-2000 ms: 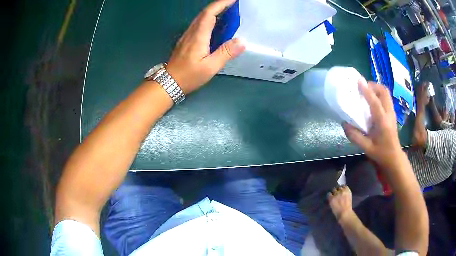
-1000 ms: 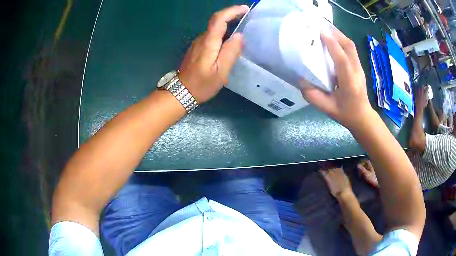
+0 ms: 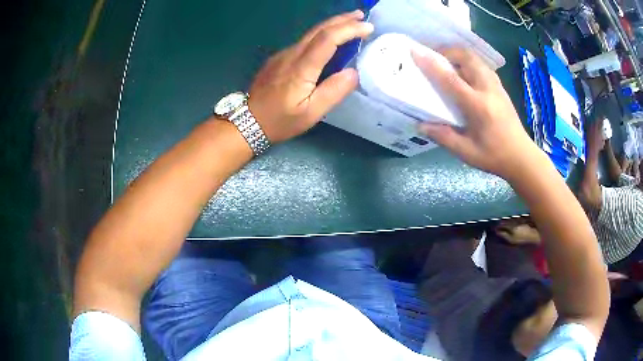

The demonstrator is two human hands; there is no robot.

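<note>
An open retail box (image 3: 374,125) with white faces and a blue edge stands on the green bench at the top centre, its white lid raised at the far side. My left hand (image 3: 299,81) holds the box's left side, thumb near its opening. My right hand (image 3: 472,109) grips a glossy white rounded part (image 3: 396,70), which lies at the mouth of the box. How far the part sits inside is hidden by my right hand and the box edges.
Flat blue and white cartons (image 3: 553,102) lie at the bench's right side. A white cable (image 3: 497,14) runs at the far side. A neighbouring person (image 3: 465,289) is close at the lower right; another in a striped top (image 3: 619,218) is beyond. The bench's pale edge (image 3: 338,235) is before me.
The white part has moved from the right of the box to its opening with my right hand. The box was turned and drawn nearer, then shifted slightly away again.
</note>
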